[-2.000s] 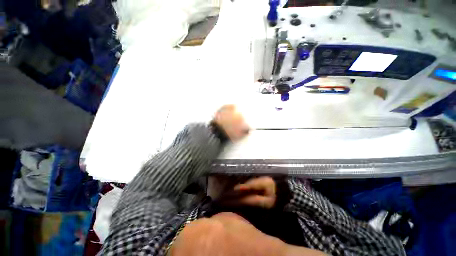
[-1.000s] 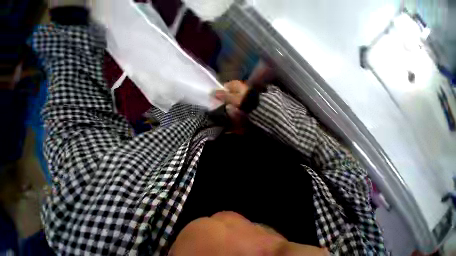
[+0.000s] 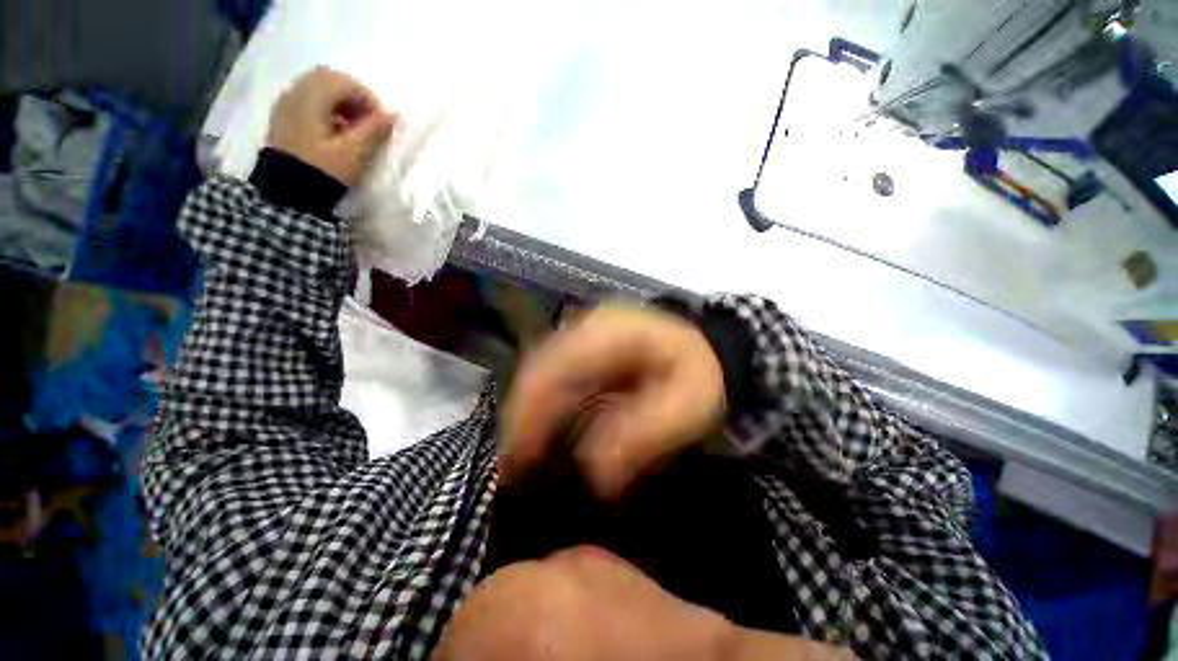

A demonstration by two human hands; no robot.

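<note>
My left hand is over the table's left part, fingers curled on a bunched white fabric bundle with loose thready edges that hangs over the near edge. My right hand is blurred in front of my torso, below the table edge, fingers bent and apart, with nothing visible in it. Another white cloth hangs below the table edge at the left, by my left sleeve. The sewing machine's needle area is at the upper right, away from both hands.
A measuring tape runs along the near table edge. The slide plate has dark corner pieces. Orange and blue snips lie right of the needle area. A blue crate with pale cloth stands at the left.
The view has swung back towards the table. My left hand is now up at the bundle on the table; my right hand has come away from the white cloth at the lap.
</note>
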